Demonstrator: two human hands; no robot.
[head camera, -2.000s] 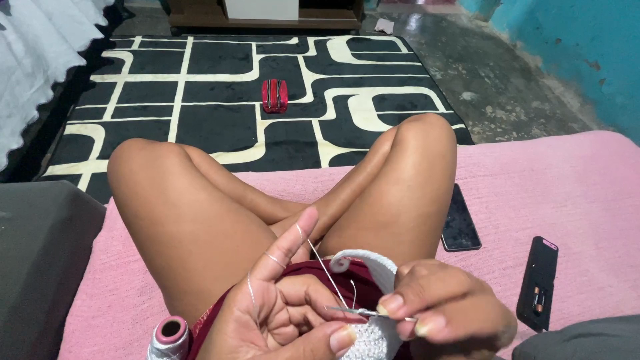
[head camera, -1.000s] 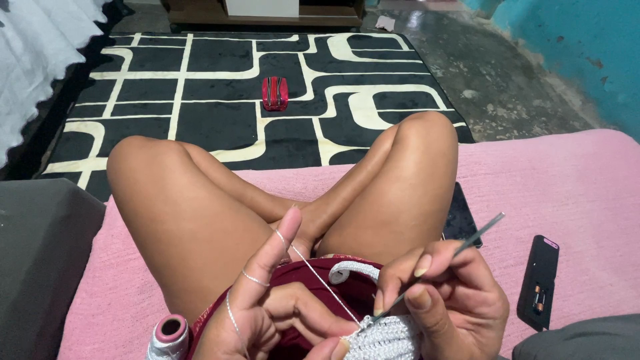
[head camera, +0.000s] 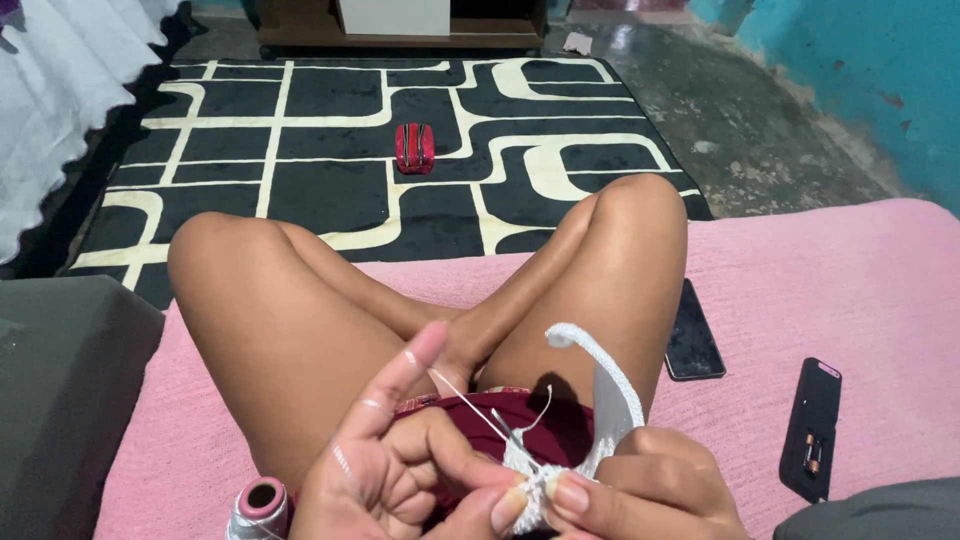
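My left hand (head camera: 405, 457) pinches the edge of a white crocheted piece (head camera: 619, 397) between thumb and a finger, its index finger raised with white thread (head camera: 472, 405) wound around it. The thread runs taut from that fingertip down to the stitches. My right hand (head camera: 652, 487) grips the same piece from the right, thumb close to the left fingertips. A thin metal crochet hook (head camera: 512, 435) pokes up at the stitches between the hands; its handle is hidden. A curled strip of the work stands above my right hand. A thread spool with a pink core (head camera: 262, 499) is beside my left wrist.
My crossed legs rest on a pink cover (head camera: 787, 285). To the right lie a smartphone (head camera: 694, 330) and a black case holding small batteries (head camera: 811, 427). A red zippered pouch (head camera: 415, 148) sits on the patterned rug (head camera: 330, 94). A grey cushion (head camera: 67, 405) is at left.
The hook, held slanting up to the right by my right hand a second ago, now shows its tip pointing up-left between the hands. The crocheted piece has been turned, its curled strip now standing higher.
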